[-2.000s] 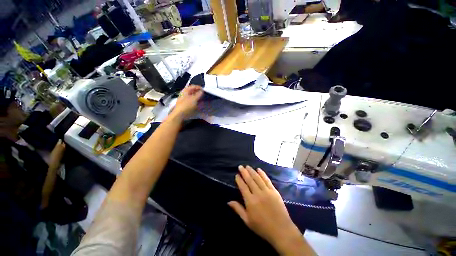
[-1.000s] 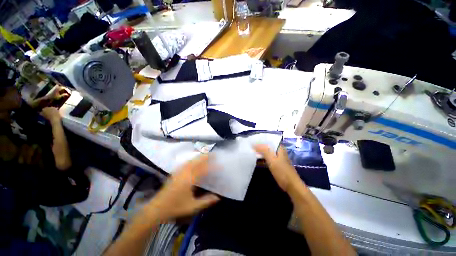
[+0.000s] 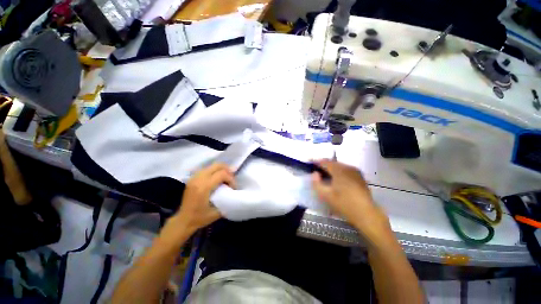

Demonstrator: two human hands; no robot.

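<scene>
A pale grey garment panel (image 3: 148, 155) with black parts lies left of the needle, and a stitched pale pocket piece (image 3: 172, 110) shows on it. My left hand (image 3: 204, 193) grips the panel's near part, its fingers on a pale fold. My right hand (image 3: 344, 187) holds the same panel by its right end, beside a black band; this hand is slightly blurred. The held part is raised and bunched at the table's front edge. The presser foot and needle (image 3: 320, 123) of the white JACK machine (image 3: 433, 110) are just behind; the panel's far edge reaches near them.
Another panel (image 3: 207, 59) lies behind. A flat black rectangle (image 3: 398, 140) rests on the machine bed. Scissors with green and yellow handles (image 3: 471, 214) lie at the right. A round-vented grey machine end (image 3: 40, 71) stands left. A person's arm (image 3: 13, 172) shows at the left edge; cut pieces (image 3: 83, 261) hang below.
The black side that was up earlier is turned over to pale grey. Both hands now grip the panel, with its right part closer to the needle. The view has shifted right and down.
</scene>
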